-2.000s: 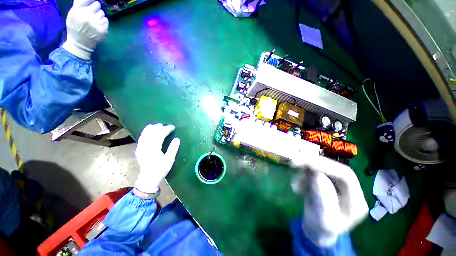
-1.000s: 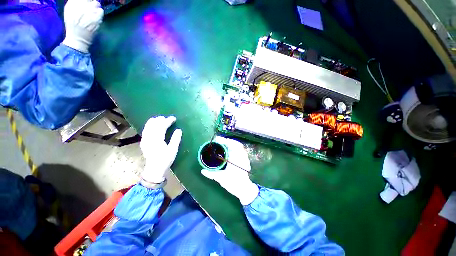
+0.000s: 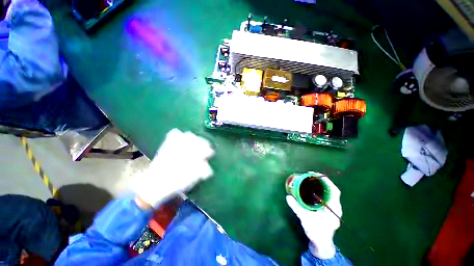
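Note:
A power supply board (image 3: 270, 111) with two long silver heatsinks, yellow-wrapped blocks and orange copper coils lies on the green mat (image 3: 249, 202). My right hand (image 3: 318, 221), white-gloved, holds the small green-rimmed coating cup (image 3: 312, 191) below the board's right half. The cup holds dark liquid, and a fine brush (image 3: 332, 210) leans out over its rim. My left hand (image 3: 179, 163), white-gloved and blurred, is below the board's left end; nothing shows in it, though its fingers are not clear.
A white fan (image 3: 447, 80) stands at the right, with crumpled white cloth (image 3: 423, 150) below it. Another person's blue sleeve (image 3: 31, 52) is at the upper left. A metal stool (image 3: 99, 145) and part of a red tote (image 3: 163, 218) are below the bench edge. Purple light falls on the mat.
My right hand has taken hold of the cup and carried it to the right. My left hand has moved towards the board and turned. The view has shifted, so the board appears higher and further left.

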